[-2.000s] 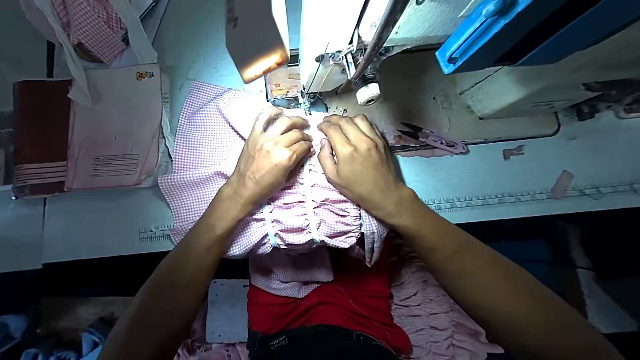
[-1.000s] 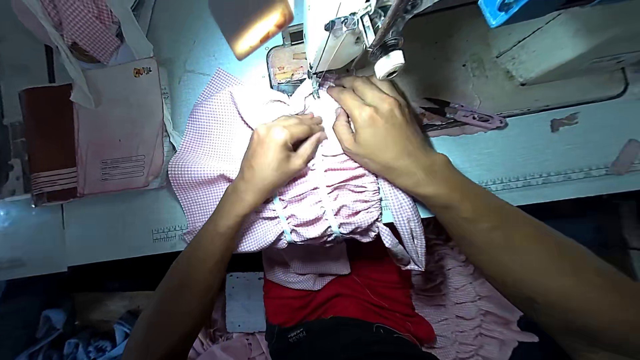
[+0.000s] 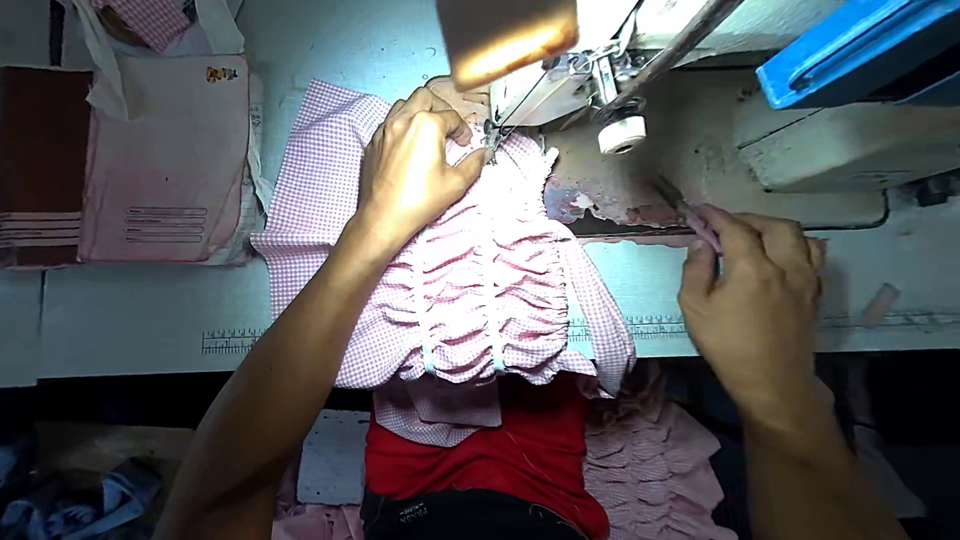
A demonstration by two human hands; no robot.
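Pink gingham fabric (image 3: 465,300), gathered in rows with pale strips over it, lies on the sewing table under the needle of a sewing machine (image 3: 555,82). My left hand (image 3: 416,161) rests on the fabric beside the presser foot (image 3: 491,135), thumb and fingertips at its edge; whether they pinch the cloth I cannot tell. To the right of the machine's needle area, my right hand (image 3: 757,292) grips the pink handle of thread snips (image 3: 697,225), their dark blades pointing up and left. A loose gingham strip (image 3: 600,307) hangs along the fabric's right side.
A worn notebook or paper cover (image 3: 165,165) and a brown one (image 3: 41,150) lie at the left, with cloth scraps above. A printed ruler scale (image 3: 652,326) runs along the table edge. A blue object (image 3: 832,52) is at upper right. More gathered pink fabric (image 3: 652,465) hangs below.
My right hand has left the fabric near the needle, moved right, and taken hold of the thread snips that lay on the table. My left hand is now close to the presser foot.
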